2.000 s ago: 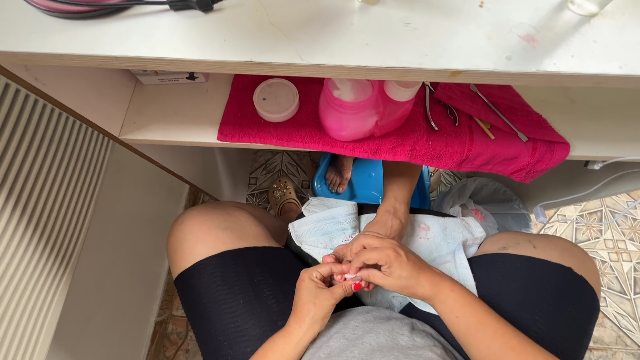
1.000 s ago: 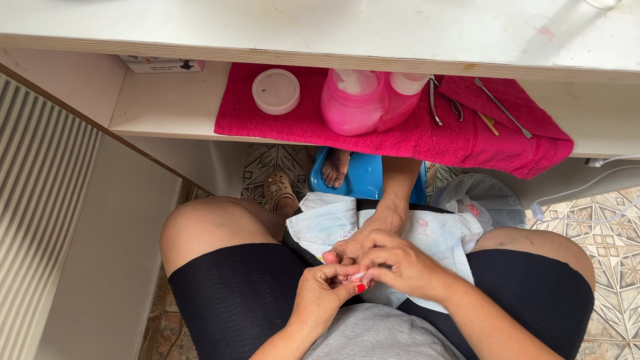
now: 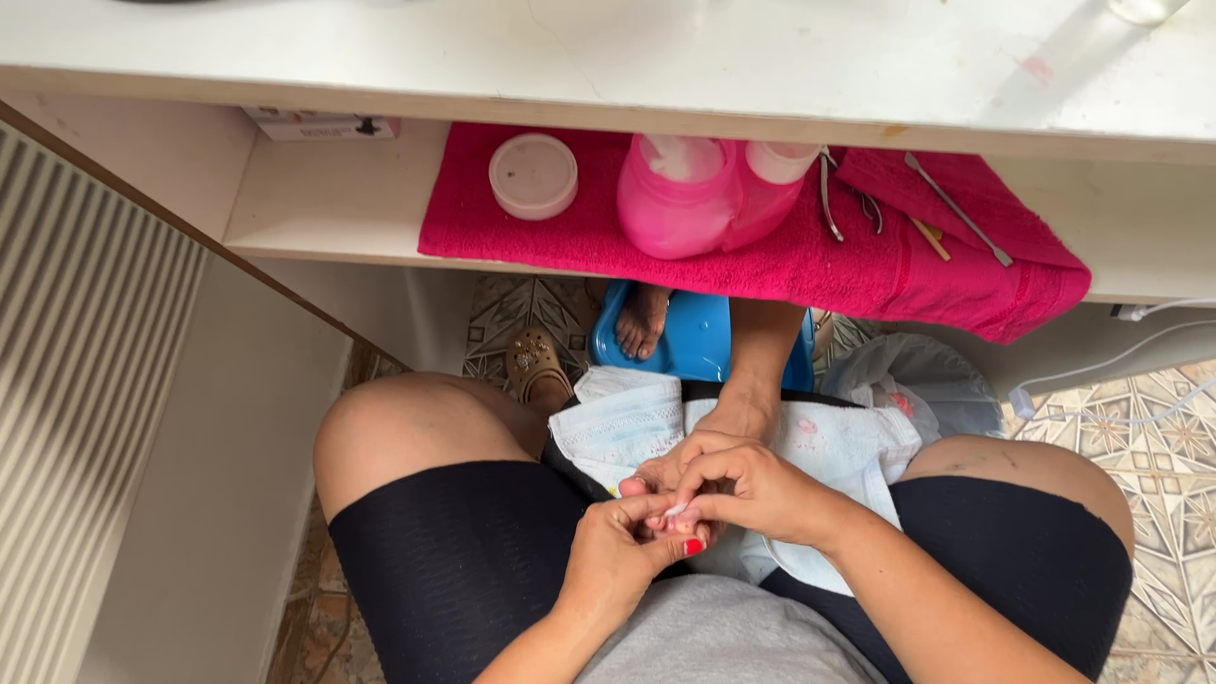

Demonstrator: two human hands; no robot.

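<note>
Another person's foot point(image 3: 703, 446) rests on a white cloth point(image 3: 817, 437) across my lap, its toes toward me. My left hand point(image 3: 617, 551) holds the toes from the left, thumb and fingers around them. Coming from the right, my right hand point(image 3: 750, 489) pinches a small piece of white material point(image 3: 676, 510), maybe cotton, between its fingertips at the toes. My fingers partly hide the toes. Beside the foot on my lap lies a folded white face mask or pad point(image 3: 617, 427) with small coloured stains.
Above my lap, a shelf with a pink towel point(image 3: 570, 242) bears a round lidded jar point(image 3: 533, 177), pink bottles point(image 3: 674, 204), nippers point(image 3: 829, 195) and a metal pusher point(image 3: 959, 211). Below are a blue basin point(image 3: 693, 332) with the person's other foot and a lined bin point(image 3: 950, 389).
Both hands stay at the toes, with only small finger movements. The white piece shows more plainly between my right fingertips now. The foot remains on the cloth.
</note>
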